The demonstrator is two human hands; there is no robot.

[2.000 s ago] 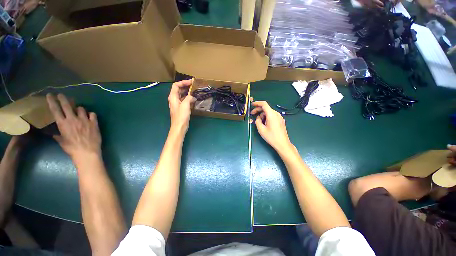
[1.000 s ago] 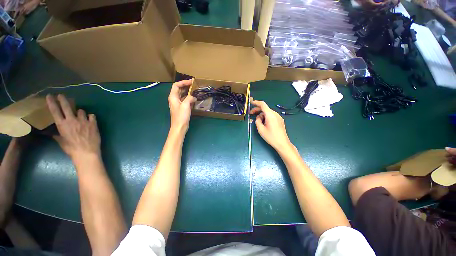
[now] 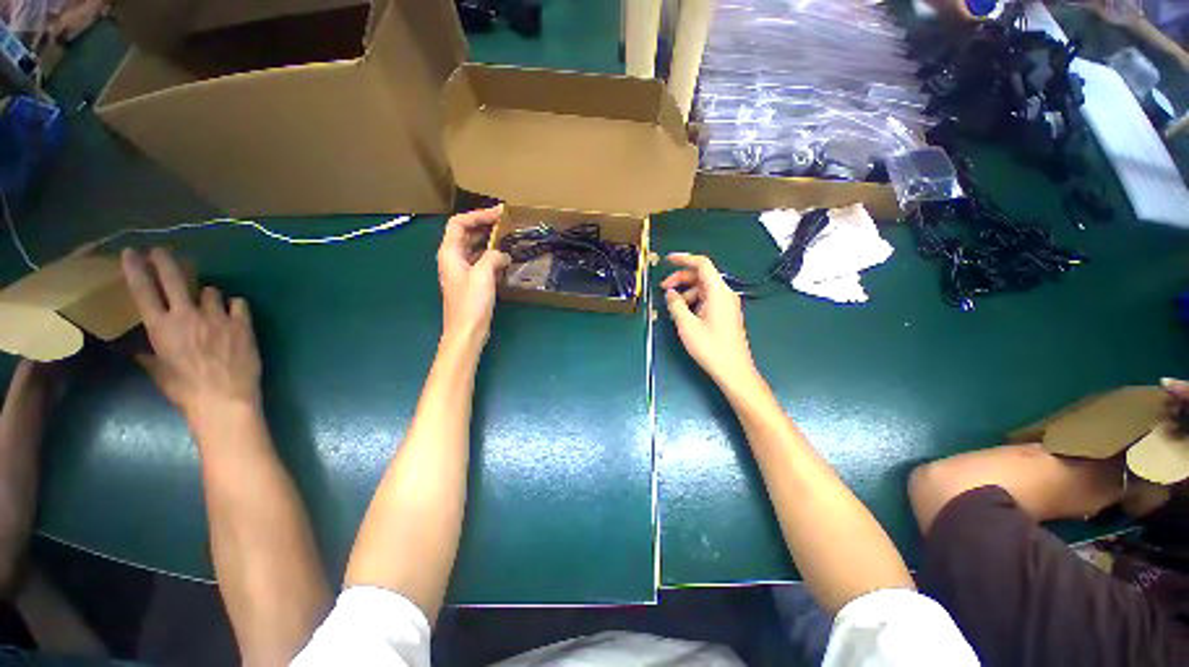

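Observation:
A small brown tuck-top carton (image 3: 569, 301) stands open on the green table in front of me, its lid raised at the back. Inside lie a black cable bundle (image 3: 574, 244), a greyish shiny packet (image 3: 531, 271) at the left and a dark block (image 3: 580, 276) beside it. My left hand (image 3: 469, 276) grips the carton's left wall, thumb at the inner edge. My right hand (image 3: 704, 313) is just right of the carton, not touching it, with fingers bent and apart, holding nothing.
A large open shipping carton (image 3: 287, 143) stands behind left. Behind right are stacked clear bags (image 3: 808, 78) in a shallow tray, white paper (image 3: 842, 254) with a black cable, and loose cables (image 3: 998, 254). Other people's hands and arms (image 3: 209, 345) work at both sides. A white cord crosses the left.
My right hand has moved slightly right, away from the carton's right wall. My left hand and the carton have barely moved.

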